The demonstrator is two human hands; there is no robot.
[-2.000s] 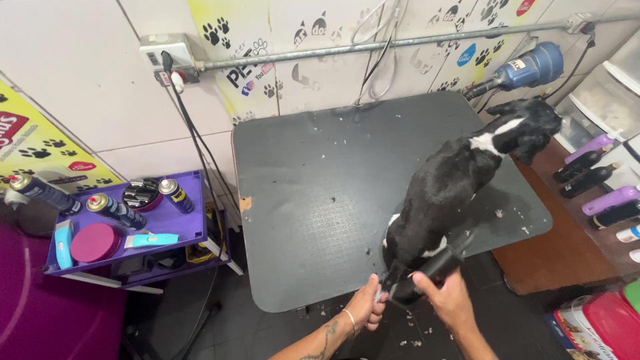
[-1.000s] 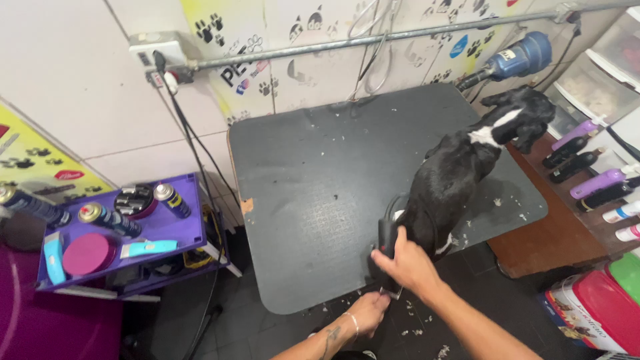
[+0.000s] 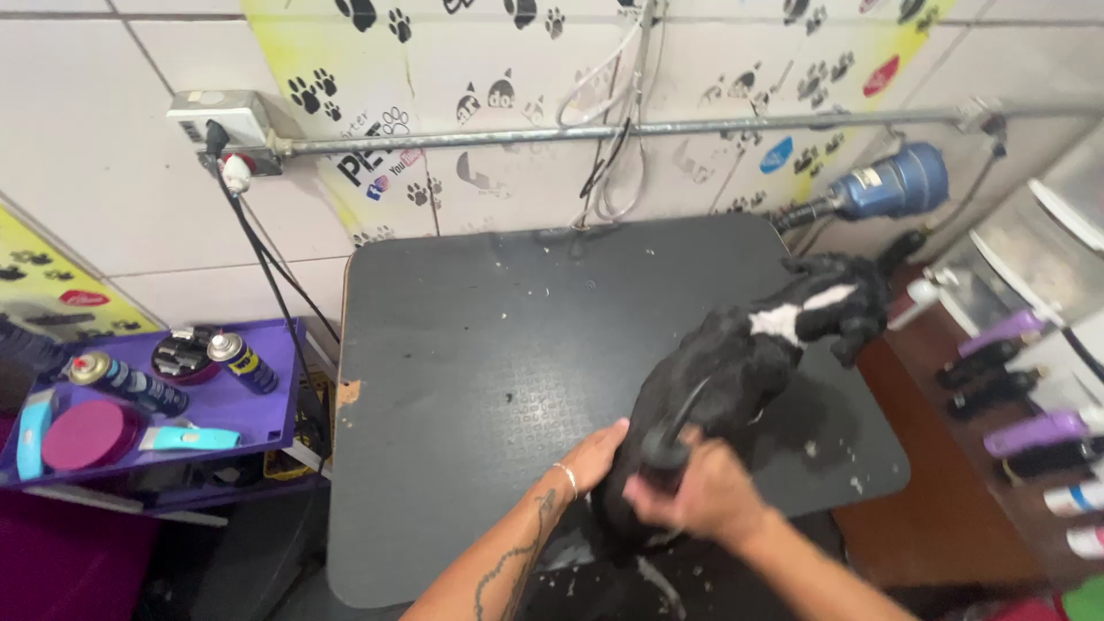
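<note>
A black dog with white neck markings (image 3: 724,362) stands on the right part of a dark grooming table (image 3: 431,345), its head toward the wall's right side. My right hand (image 3: 711,492) is closed around a black corded electric clipper (image 3: 664,453), held over the dog's rear back; motion blurs it, and its cord loops over the dog. My left hand (image 3: 595,457) lies against the dog's left flank, its fingers partly hidden by the body. Bits of cut hair are scattered on the table.
At the left stands a purple cart (image 3: 289,379) with spray cans (image 3: 246,366), turquoise clippers (image 3: 190,438) and a round magenta container (image 3: 90,434). A metal pipe (image 3: 517,134) with hanging cables crosses the wall. A blue dryer (image 3: 893,185) and a brown shelf with bottles (image 3: 1035,431) are at the right.
My right hand has moved with the clipper from the dog's rear end onto its back. My left hand has come up from below the table edge to the dog's flank.
</note>
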